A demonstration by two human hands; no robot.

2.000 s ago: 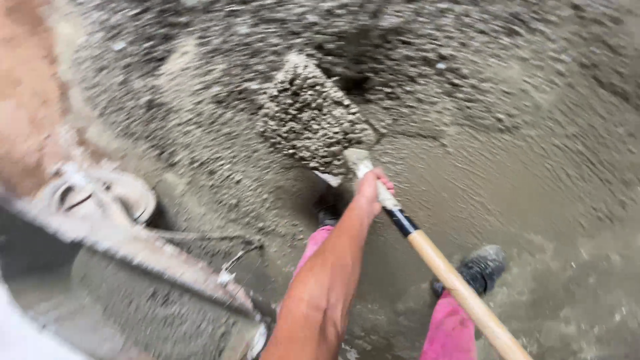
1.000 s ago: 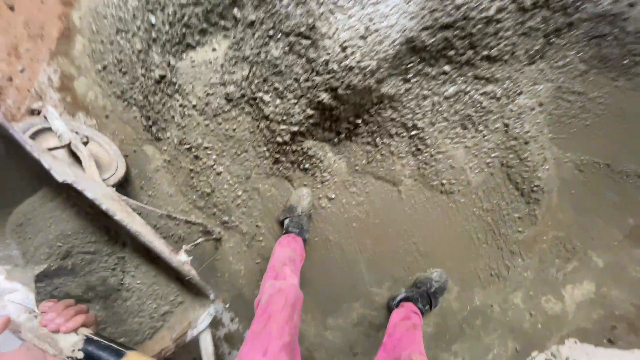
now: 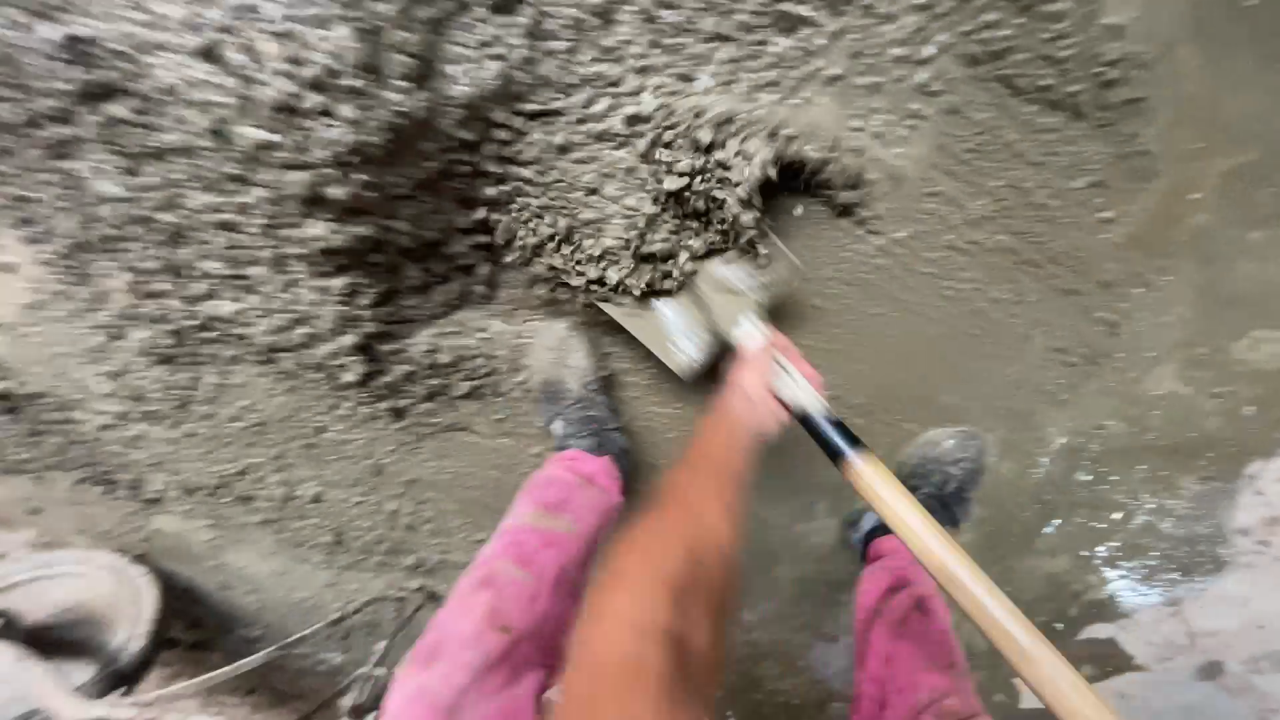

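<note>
My left hand [image 3: 775, 385] grips the shovel's shaft just above its metal socket. The shovel's flat metal blade [image 3: 665, 335] is pushed into a heap of wet, gravelly concrete mix [image 3: 640, 210], which covers most of the blade. From the socket, the wooden handle [image 3: 960, 570], with a black band near the hand, runs down to the lower right edge. My right hand is out of view.
My boots stand either side of the shovel, the left one [image 3: 580, 400] close to the blade, the right one [image 3: 940, 475] under the handle. A dirty wheel [image 3: 85, 610] and a cord [image 3: 270, 650] lie lower left. Wet, puddled ground [image 3: 1130, 560] is at right.
The shovel and my left hand have moved from the lower left, by the container holding mix, to the heap. The blade is now in the mix. The view has shifted.
</note>
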